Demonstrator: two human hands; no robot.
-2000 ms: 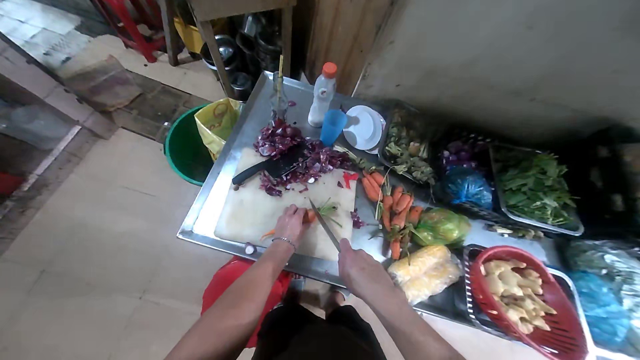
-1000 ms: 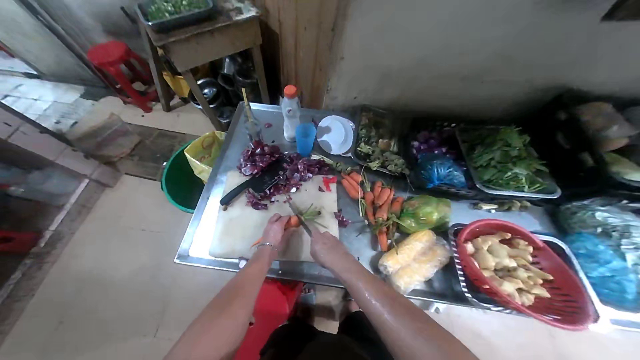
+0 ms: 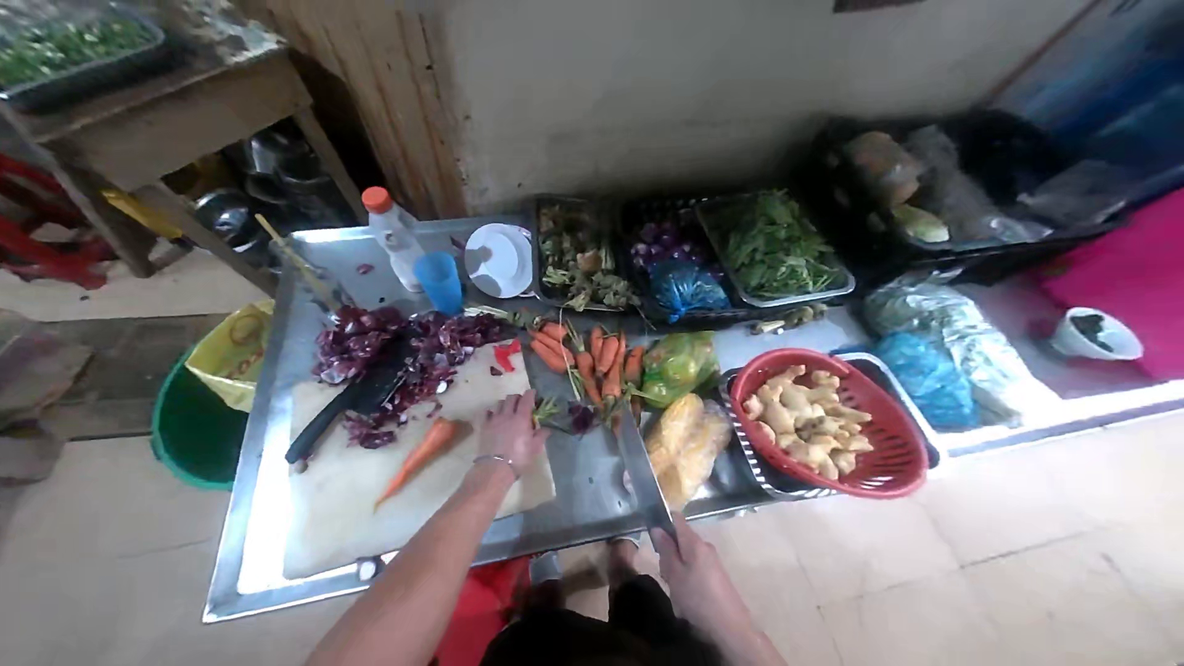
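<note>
My left hand (image 3: 511, 431) lies at the right part of the white cutting board (image 3: 342, 527), its fingertips beside green carrot tops (image 3: 548, 413); whether it holds them cannot be told. Left of it a single carrot (image 3: 421, 458) lies slanted on the board. My right hand (image 3: 686, 560) grips the handle of a kitchen knife (image 3: 645, 472), whose blade points away from me beside the bunch of carrots (image 3: 601, 361). A second, black-handled knife (image 3: 342, 407) rests among chopped purple leaves (image 3: 393, 356) on the board's far left.
A steel table (image 3: 592, 499) bears a bottle (image 3: 395, 240), a blue cup (image 3: 439, 282), white lids (image 3: 499, 261), bagged corn-yellow food (image 3: 683, 449) and a red basket (image 3: 902, 444) of ginger-like pieces. Trays of greens (image 3: 777, 250) line the back. A green bin (image 3: 190, 444) stands left.
My right hand with the knife has moved right, away from my left hand and off the board. The carrot now lies uncovered on the board. The view has shifted right.
</note>
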